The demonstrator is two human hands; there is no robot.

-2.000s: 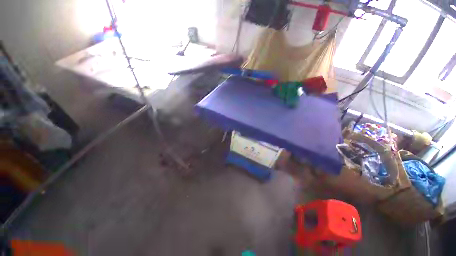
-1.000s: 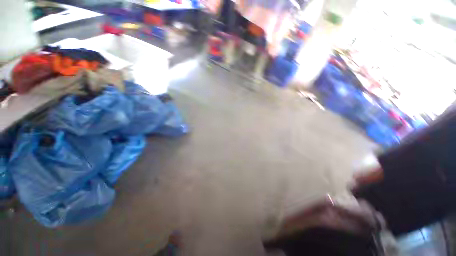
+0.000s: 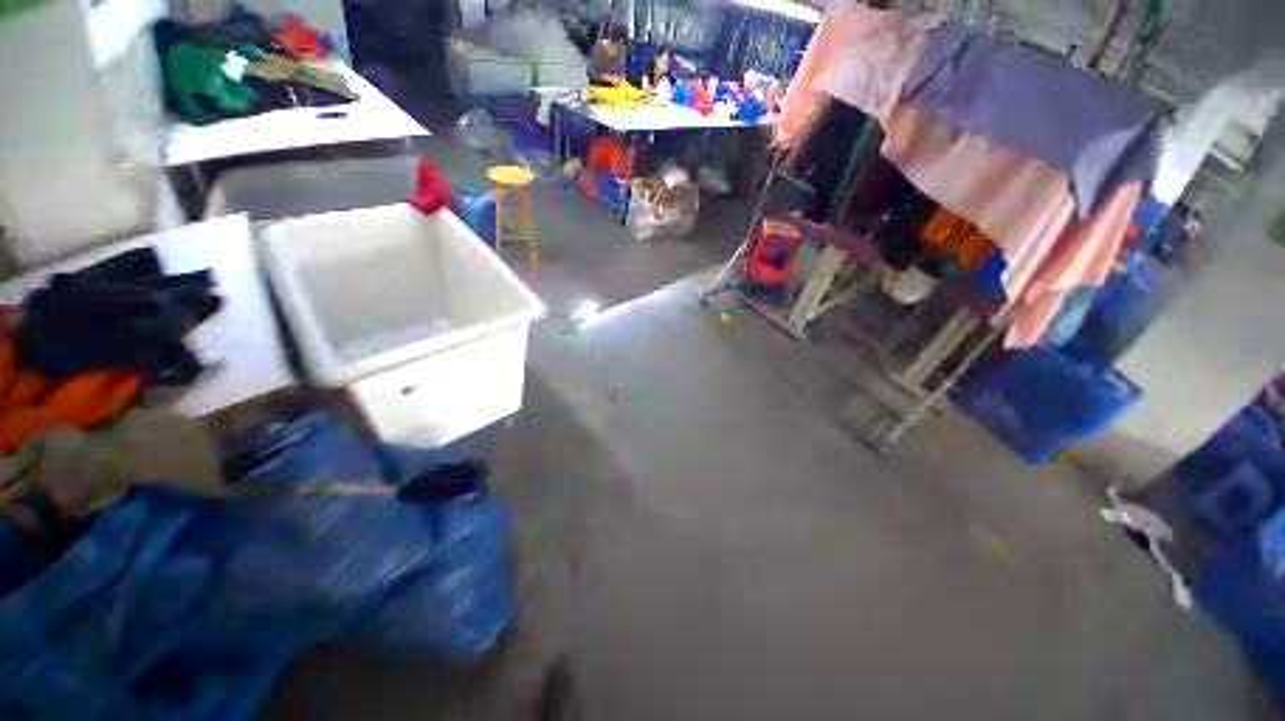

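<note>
No hand of mine can be made out in the current view. Nearest in front at the lower left lie blue plastic bags (image 3: 352, 563), crinkled, with a small dark item (image 3: 443, 482) on them. Beside them a white table (image 3: 233, 317) holds a black garment (image 3: 113, 313) and an orange garment (image 3: 64, 402). Tan cloth (image 3: 127, 458) lies at the near side of these. A large white plastic bin (image 3: 444, 387) stands right of the table. A small blurred dark shape (image 3: 554, 693) shows at the bottom edge; I cannot tell what it is.
A farther white table (image 3: 303, 131) bears a green garment (image 3: 205, 78) and dark clothes. Red cloth (image 3: 431, 186) hangs near the bin. A wooden stool (image 3: 512, 211) stands beyond. A rack (image 3: 902, 416) draped with pink cloth (image 3: 972, 183) stands right. Two people (image 3: 606, 59) are at a back table.
The view has swung from the purple table and red stool, past the blue bags, to the white bin and draped rack. The large dark blurred shape at the right is gone.
</note>
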